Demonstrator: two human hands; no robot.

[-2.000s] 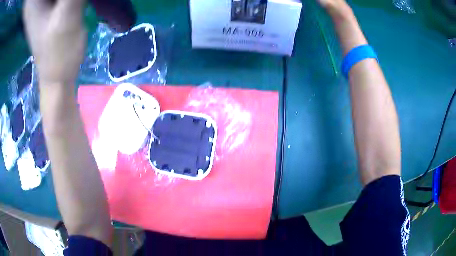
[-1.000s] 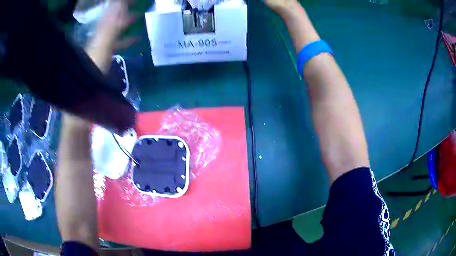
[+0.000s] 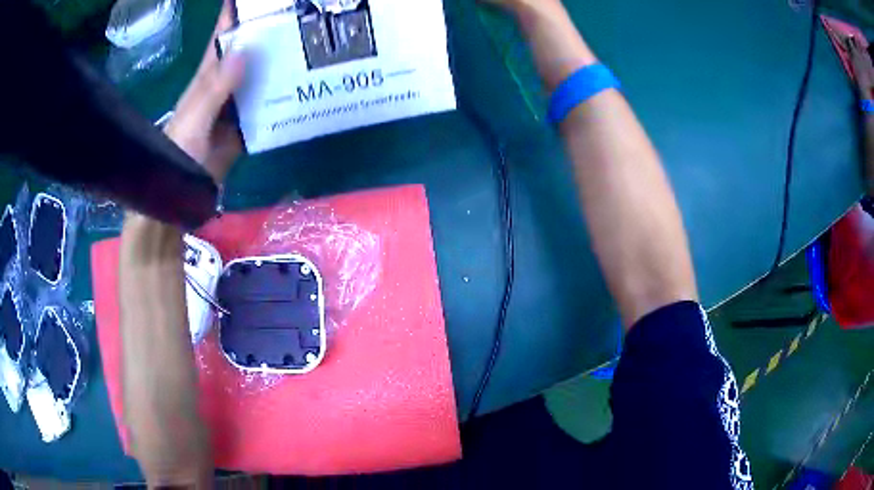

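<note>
The white screw feeder, marked MA-905, stands at the top of the view, turned slightly, its top cut off by the edge. My left hand grips its left side, with the thumb at the front face. My right hand is at the top edge, right of the feeder, mostly cut off; its fingers are hidden. A thin green strip shows faintly beside my right forearm.
A dark housing half and a partly hidden white cover lie on the red mat with crinkled plastic. Bagged housings lie at left. A large black blurred shape blocks the upper left. Black cord. Another person's hand at right.
My left hand has come from the left onto the feeder's side. The feeder is now turned at an angle. The whole view has shifted, and the black shape covers the upper left.
</note>
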